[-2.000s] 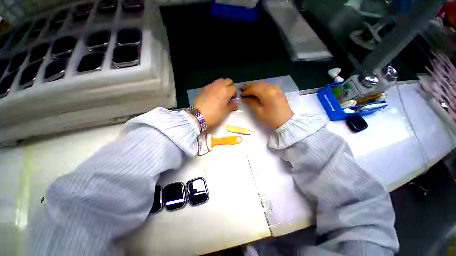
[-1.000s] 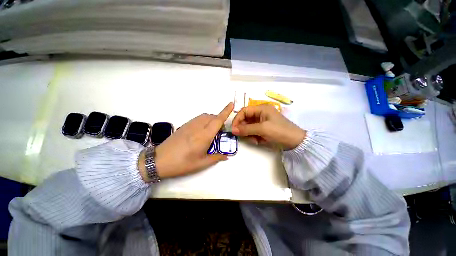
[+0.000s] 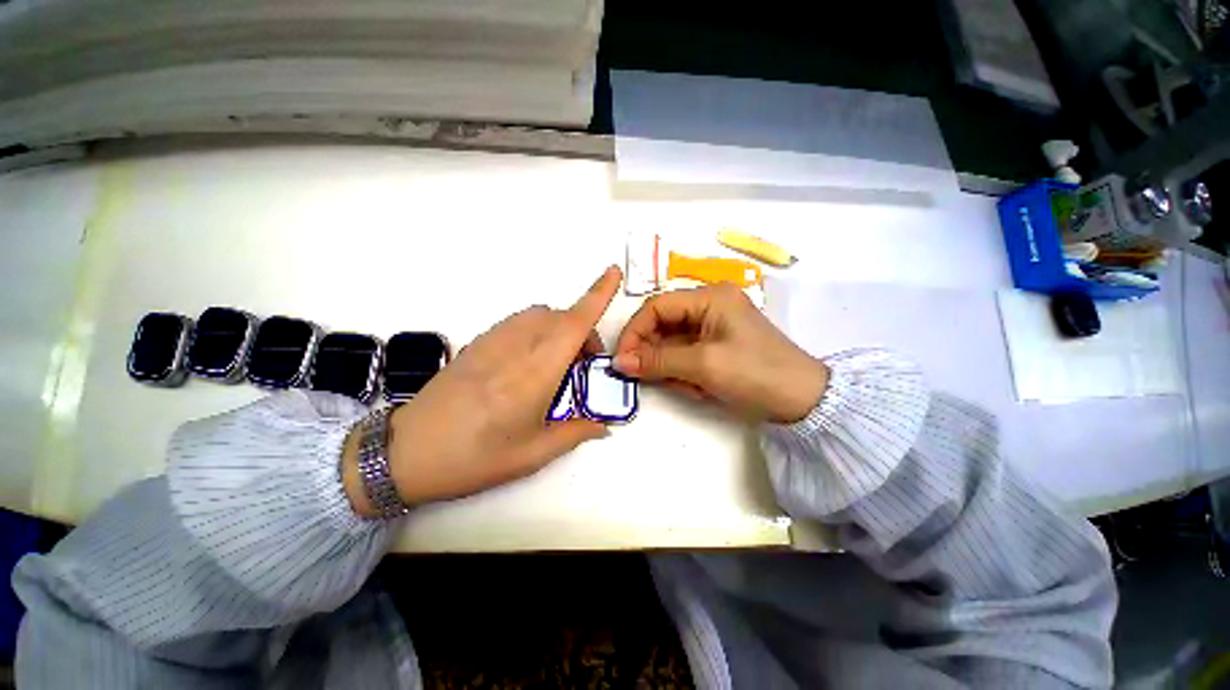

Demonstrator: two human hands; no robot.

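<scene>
A square smartwatch (image 3: pixel 610 390) with a pale, bright face lies at the right end of a row. A second watch beside it is partly hidden by my left hand (image 3: pixel 488 394). My left thumb lies along the lower edge of the bright watch, with my index finger stretched out above. My right hand (image 3: pixel 722 353) has its thumb and finger pinched at the upper edge of the face, on what looks like a thin whitish film. Several dark smartwatches (image 3: pixel 281 352) lie to the left.
An orange-handled scraper (image 3: pixel 712 270) and a small yellow tool (image 3: pixel 755 248) lie beyond my hands. A translucent sheet (image 3: pixel 782 135) lies at the back, beside stacked white trays (image 3: pixel 297 68). At right are a blue holder box (image 3: pixel 1032 243), a dark block (image 3: pixel 1076 316) and a white wipe (image 3: pixel 1045 364).
My hands have come back from the translucent sheet to the watch row. Over the last second they have stayed at the bright watch while the view shifted slightly.
</scene>
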